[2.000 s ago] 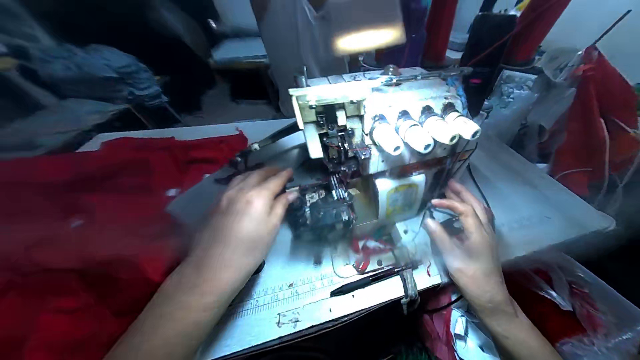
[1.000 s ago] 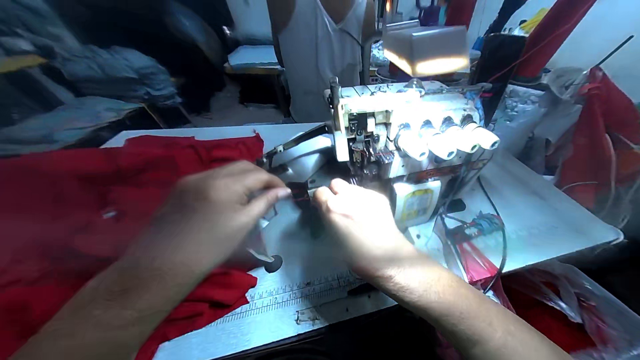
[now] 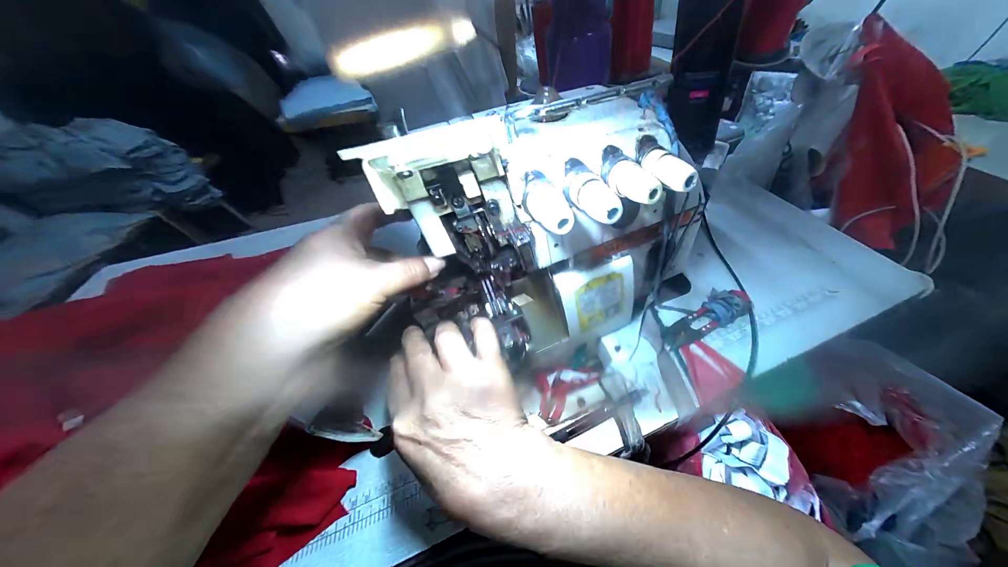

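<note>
An overlock sewing machine point(image 3: 543, 205) stands on the white table, its four white tension knobs facing me and its looper area uncovered. My left hand point(image 3: 339, 276) is at the left side of the machine head, thumb and fingers spread around its left edge beside the presser foot area; the fingertips behind are partly hidden. My right hand point(image 3: 457, 394) rests with bent fingertips on the dark metal parts of the looper area point(image 3: 496, 307), below the needle area. Whether it holds anything small cannot be told. Red fabric point(image 3: 181, 315) lies to the left, beneath my left forearm.
Scissors or snips with blue wrapping point(image 3: 713, 311) lie on the table right of the machine. A black cable point(image 3: 752, 315) loops over the edge. Plastic bags with red cloth and white pieces point(image 3: 748, 453) are at lower right. A lit lamp point(image 3: 394, 49) hangs above. Folded cloth is stacked at the left.
My hands were close together left of the needle area one second ago; now they are apart, the left at the head's left edge, the right on the looper area. The view has shifted closer.
</note>
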